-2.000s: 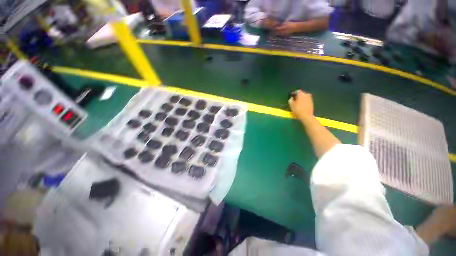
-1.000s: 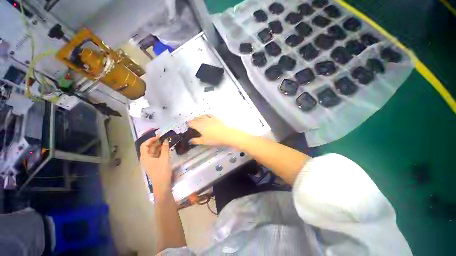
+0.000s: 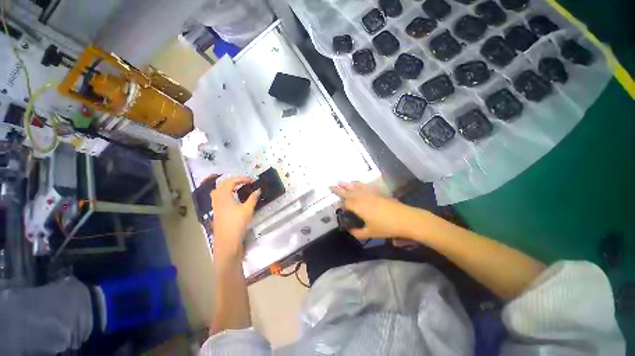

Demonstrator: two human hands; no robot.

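A black fixture block point(image 3: 270, 186) stands on the white machine plate point(image 3: 324, 160). My left hand point(image 3: 233, 197) is at its left side, with thumb and fingers closed on a black housing point(image 3: 246, 190) that touches or nearly touches the block. My right hand point(image 3: 369, 212) is at the plate's front right edge, holding another black housing point(image 3: 348, 220) under its palm, partly hidden by the fingers. Many black square housings lie in rows on the whitish liner sheet point(image 3: 445, 170) at the upper right.
A loose black block point(image 3: 289, 88) and a small dark piece lie on the back of the plate. An amber cylinder point(image 3: 143, 104) is at the left, with a crumpled white wipe point(image 3: 198, 143) beside it. Green bench point(image 3: 550, 201) borders the sheet.
My right hand has moved from the fixture to the plate's front right edge. My left hand stays beside the fixture. Earlier, an arm reached over the conveyor; now both hands are at the machine.
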